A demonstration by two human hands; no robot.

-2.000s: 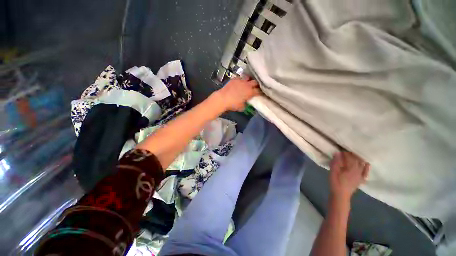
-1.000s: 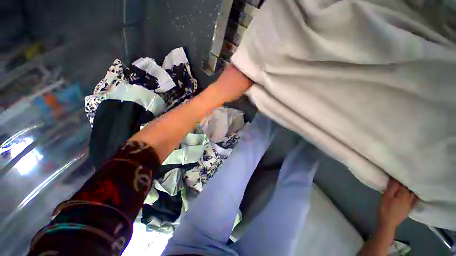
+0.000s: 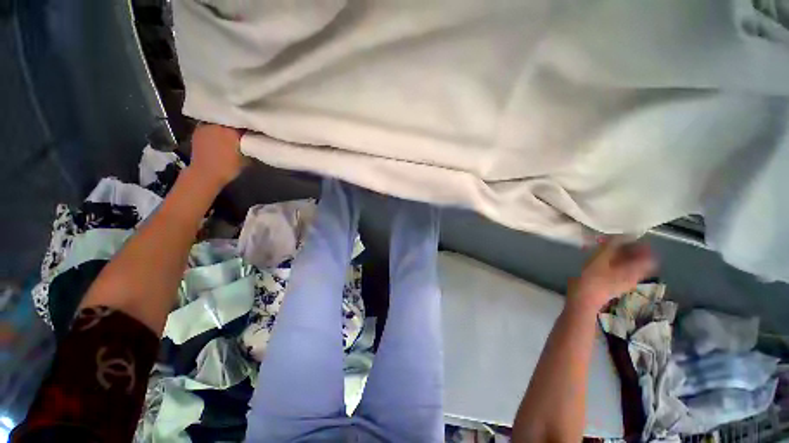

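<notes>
A large beige curtain panel (image 3: 450,95) lies spread and wrinkled over a slatted rack, its near edge folded into a long narrow fold. My left hand (image 3: 218,149) grips the panel's near left corner, fingers partly hidden by the cloth. My right hand (image 3: 616,266) is at the near edge on the right, fingertips pinching the cloth; the fingers are blurred. Most of the rack is hidden under the cloth; metal parts show at the left end and under the right edge (image 3: 683,227).
A floor heap of black, pale green and floral-print cloth (image 3: 208,298) lies left of and behind my legs. A large pale bin or panel (image 3: 510,342) stands right of my legs. Cloth bundles (image 3: 727,363), some seemingly in clear plastic, lie at the lower right.
The view has turned, so the panel's near edge runs more level across it. My left hand is still at the left corner. My right hand stays at the near edge, which now shows a narrow fold.
</notes>
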